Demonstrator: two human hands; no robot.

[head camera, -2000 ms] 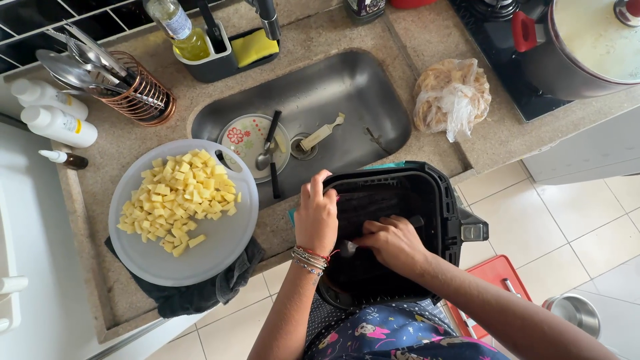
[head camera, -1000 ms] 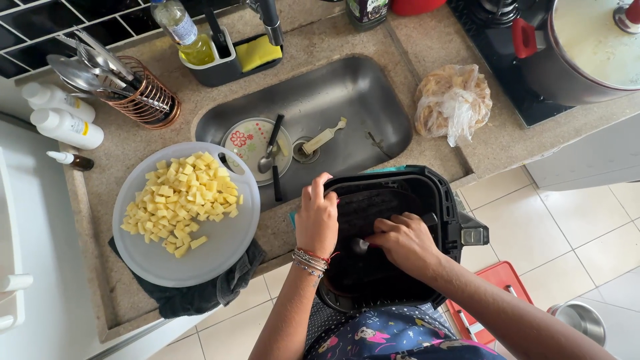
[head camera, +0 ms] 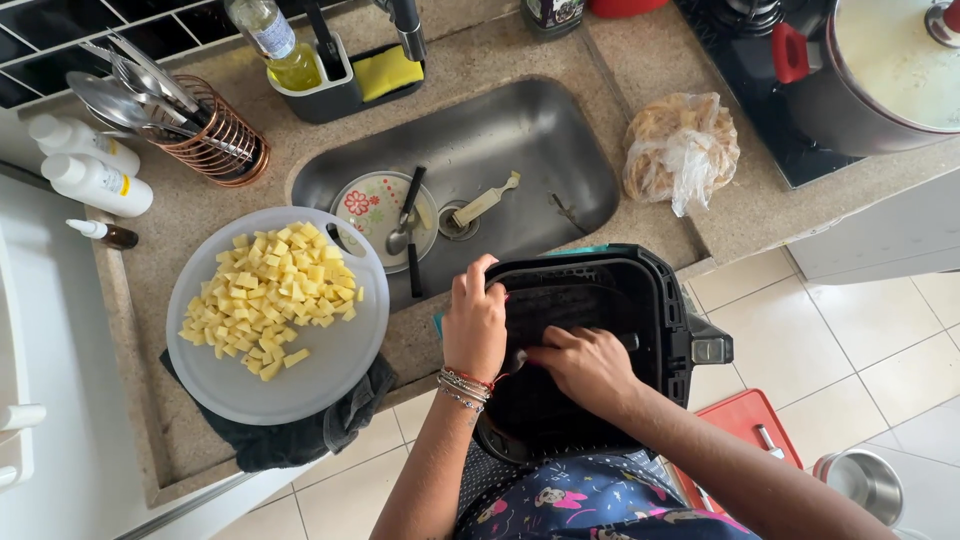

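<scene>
A black air fryer basket (head camera: 666, 330) is tilted against the counter's front edge, close to my body. My left hand (head camera: 476, 319) grips its left rim, fingers over the edge. Inside the basket, my right hand (head camera: 589, 367) is closed on a metal spoon, whose bowl shows by my thumb; most of its handle is hidden. A bit of teal material (head camera: 577, 250) shows behind the basket. To the left, a round white cutting board (head camera: 322, 382) carries a pile of diced potato (head camera: 262, 292); a dark cloth (head camera: 281, 442) lies beneath it.
The steel sink (head camera: 547, 135) holds a flowered plate (head camera: 367, 196), dark-handled cutlery and a peeler (head camera: 486, 202). Around it stand a copper wire cutlery holder (head camera: 225, 142), a sponge caddy (head camera: 330, 94), a tied plastic bag (head camera: 682, 146) and a large pot (head camera: 862, 97). A red tray (head camera: 739, 427) is lower right.
My right hand has moved slightly within the basket, with the spoon still in it. My left hand has stayed on the rim.
</scene>
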